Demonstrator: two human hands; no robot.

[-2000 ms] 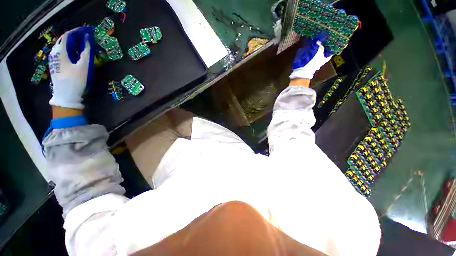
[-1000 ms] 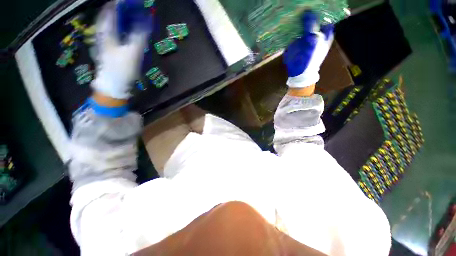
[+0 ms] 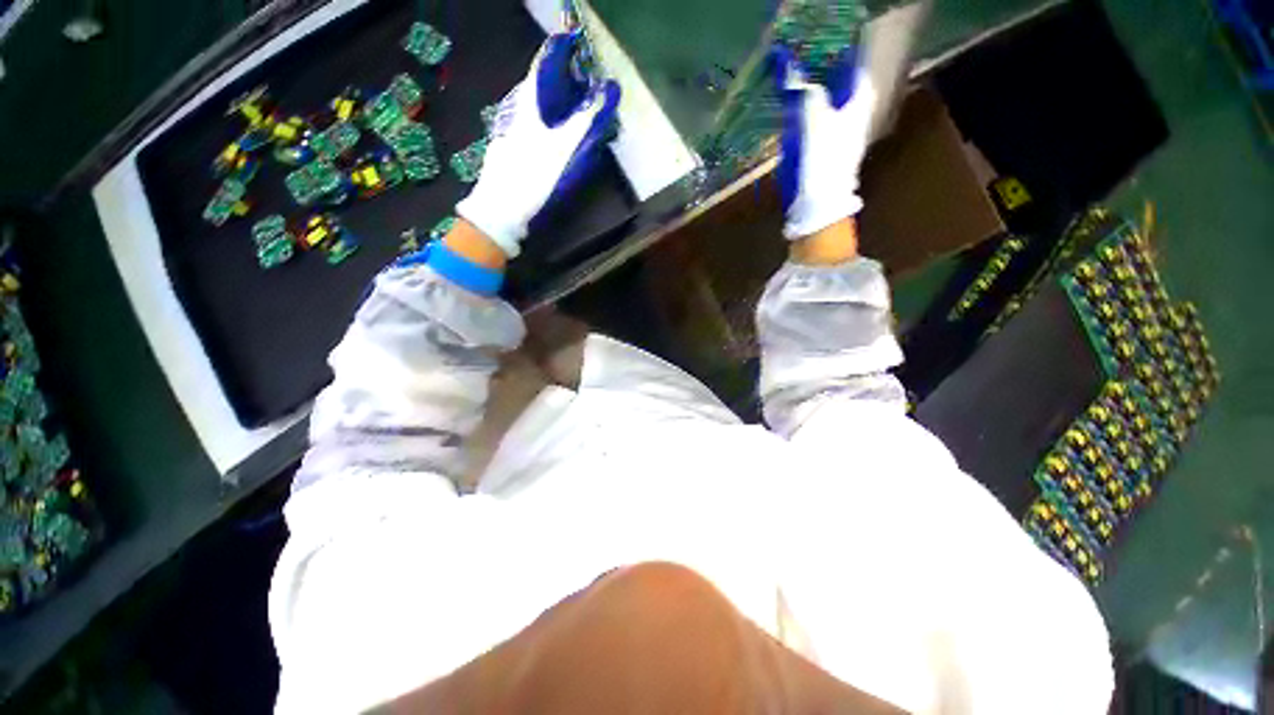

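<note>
My gloved left hand [image 3: 538, 154] is over the right side of the black working tray [image 3: 294, 370], its fingertips reaching the white sheet [image 3: 629, 119]. Something thin shows at its fingertips, too small to identify. My gloved right hand [image 3: 824, 147] is at the bench edge, its fingers closed on a green PCB panel [image 3: 817, 28], which is blurred and cut off by the top edge. A blurred grey-tan upright plate [image 3: 897, 56] stands just right of this hand. Loose single boards [image 3: 315, 182] lie in the tray, green or yellow parts up.
An open cardboard box [image 3: 929, 175] is below the bench edge, under my right forearm. A panel stack [image 3: 1132, 391] lies on a black surface at right, beside board strips [image 3: 992, 279]. A tray heaped with boards [image 3: 35, 447] is at far left.
My left hand has moved right across the tray, uncovering the loose boards. My right hand has shifted slightly left, and the panel has moved up and left. The view has turned a little left.
</note>
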